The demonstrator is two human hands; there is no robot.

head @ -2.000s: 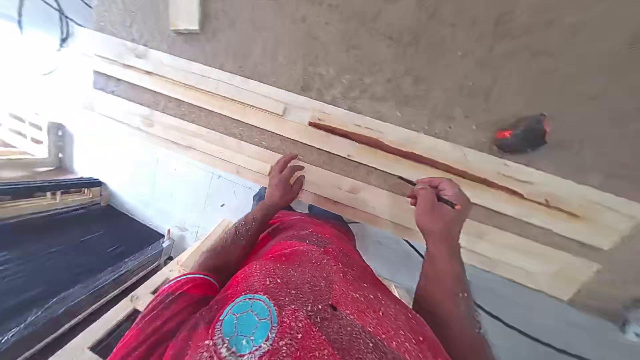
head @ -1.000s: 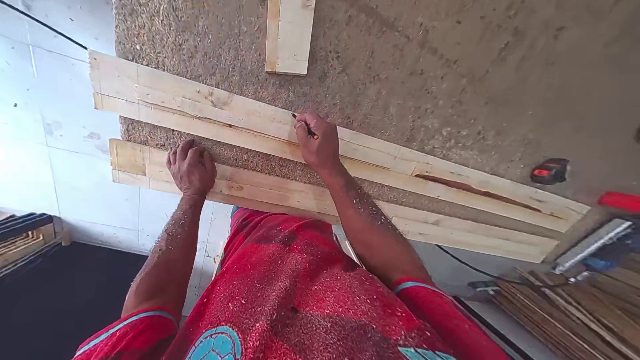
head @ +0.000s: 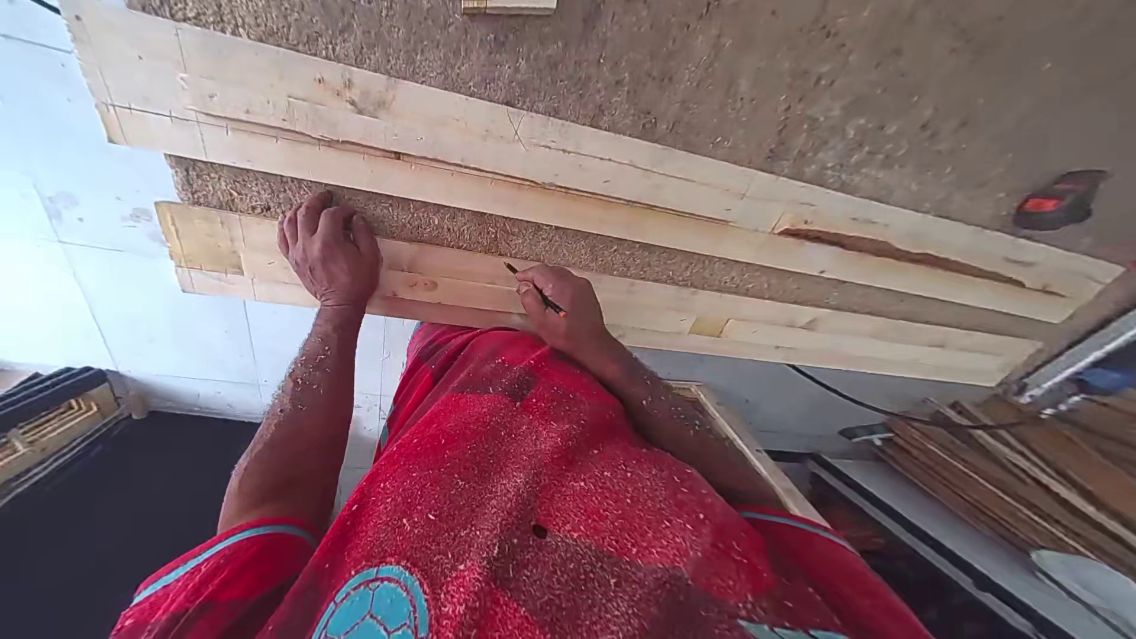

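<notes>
Two long pale wooden boards lie lengthwise on a sawdust-strewn worktable (head: 674, 71). My left hand (head: 330, 253) rests on the nearer board (head: 799, 328) toward its left end, the fingertips reaching over its far edge. A dark pencil (head: 535, 288) with an orange end is held in my right hand (head: 568, 306), its tip over the same board to the right of my left hand. Beyond a strip of bare tabletop, the farther board (head: 426, 133) bears pencil lines, a drawn cross and a long brown hollow near its right end. Neither hand touches it.
A black and red tape measure (head: 1061, 200) lies at the right on the table. A short wood block (head: 508, 5) shows at the top edge. Stacked wooden strips (head: 985, 470) and a black cable (head: 852, 404) are at lower right, below the table's edge.
My right hand, with the pencil, has moved from the farther board to the nearer one. My left hand remains on the nearer board. The view has moved closer to the boards.
</notes>
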